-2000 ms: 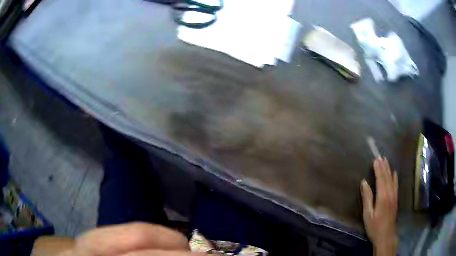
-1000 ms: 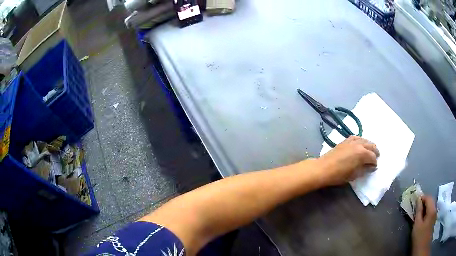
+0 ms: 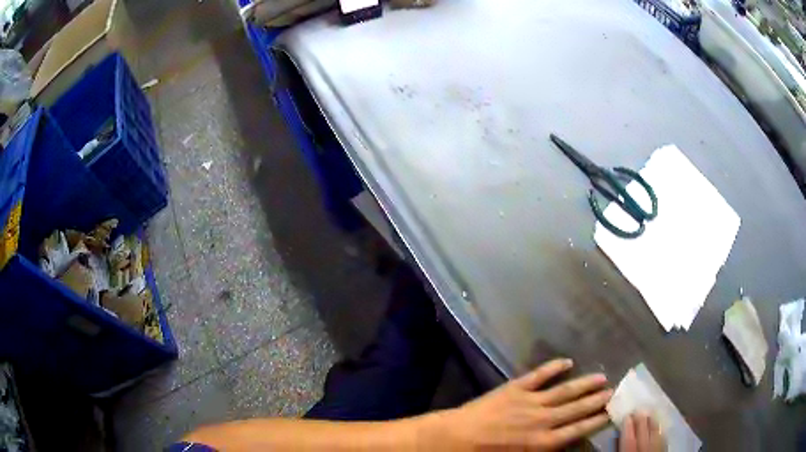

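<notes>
A white fabric piece (image 3: 652, 408) lies flat on the grey table at the bottom right. My left hand (image 3: 539, 410) lies flat at its left edge, palm down, with fingers apart. A greyish edge shows between my left fingers and the piece; I cannot tell what it is. My right hand (image 3: 641, 434) is cut off by the bottom edge; its fingertips are close together and hold the piece down. White cut sheets (image 3: 676, 252) lie further up, with dark green scissors (image 3: 619, 196) partly on them. A beige pad (image 3: 747, 340) lies right of the sheets.
The table's near edge (image 3: 424, 265) runs diagonally beside my left forearm. Crumpled white cloth (image 3: 791, 349) lies at the far right. Blue crates (image 3: 79, 340) with scraps stand on the floor at left. A small dark object with a lit face (image 3: 361, 11) is at the far corner.
My left hand has left the white sheets and come down to the table front. My right hand has left the beige pad; a white piece now lies under its fingers.
</notes>
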